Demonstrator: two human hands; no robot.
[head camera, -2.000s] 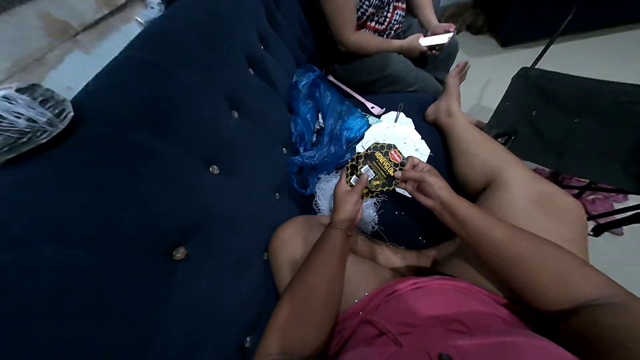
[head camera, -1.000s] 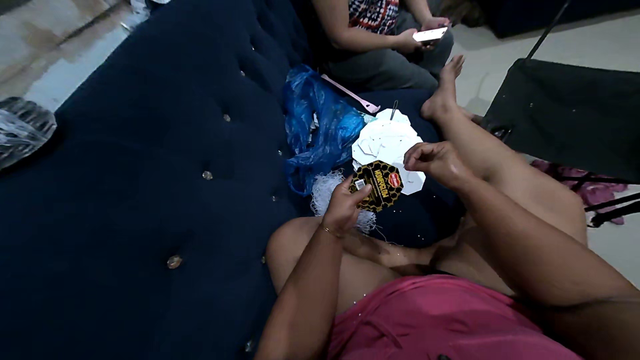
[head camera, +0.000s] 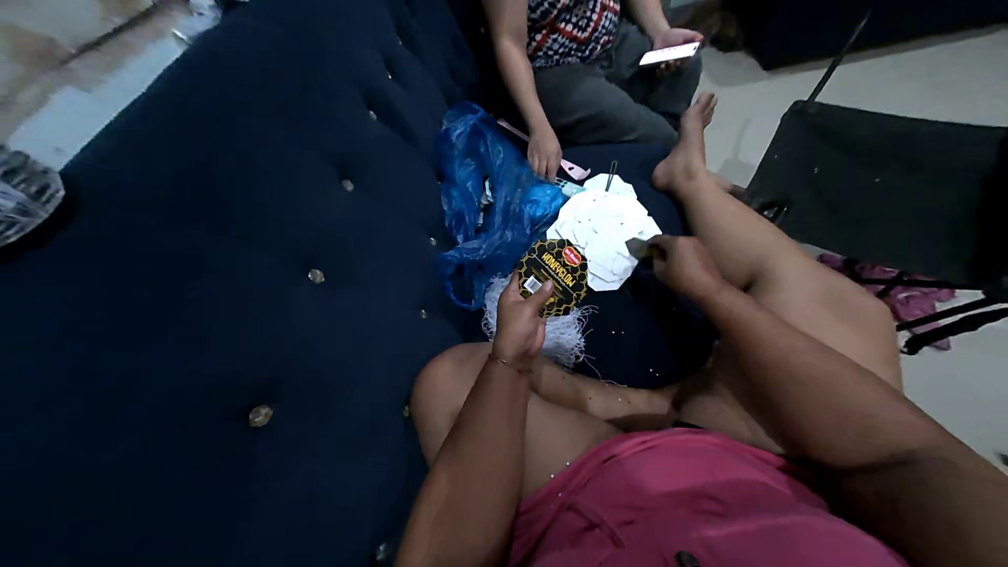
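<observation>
My left hand (head camera: 521, 319) holds a black and yellow octagonal card tag (head camera: 563, 268) with a honeycomb pattern and printing, thumb on its face. To its right, my right hand (head camera: 683, 264) pinches a small dark flat piece (head camera: 638, 248), too blurred to name, over the edge of a pile of white octagonal cards (head camera: 602, 224). A thin dark pin-like tool (head camera: 611, 175) lies at the top of the pile. Below the tag is a bundle of white strings (head camera: 563, 337).
A crumpled blue plastic bag (head camera: 492, 201) lies left of the cards, near a pink plastic strip (head camera: 573, 168). Another person (head camera: 543, 150) reaches down beside the bag, phone (head camera: 669, 53) in the other hand. A black fabric stand (head camera: 890, 189) is at right; the tufted sofa back (head camera: 236, 236) at left.
My right hand has moved right, away from the tag that both hands were at. The other person's one hand has left the phone and come down beside the blue bag.
</observation>
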